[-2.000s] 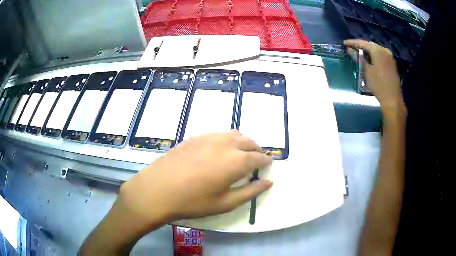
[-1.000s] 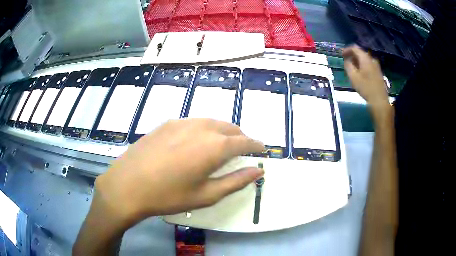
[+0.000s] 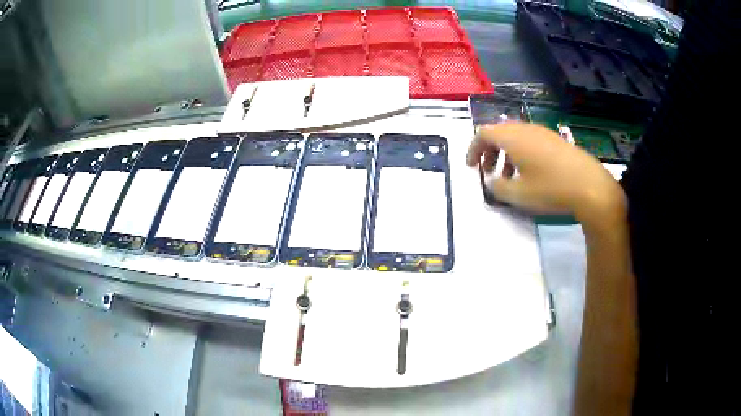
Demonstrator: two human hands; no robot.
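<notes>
A row of black phone middle frames (image 3: 410, 149) lies side by side on the white infeed plate (image 3: 479, 325), running off to the left. Each has a large window showing white. My right hand (image 3: 540, 166) holds another phone middle frame (image 3: 498, 110) by its edge, over the plate's right end, to the right of the row and apart from it. My fingers and palm hide part of this frame. My left hand is not in view.
A red tray (image 3: 349, 57) lies behind the plate. A black blister tray (image 3: 581, 53) is at the back right. Side guides (image 3: 357, 101) with slots and screws edge the row. A machine cover (image 3: 138, 57) stands at left. A red printed item (image 3: 305, 398) lies below the plate.
My left hand has left the picture. My right hand has moved left from the conveyor side to over the plate, now with a frame. The row has shifted left.
</notes>
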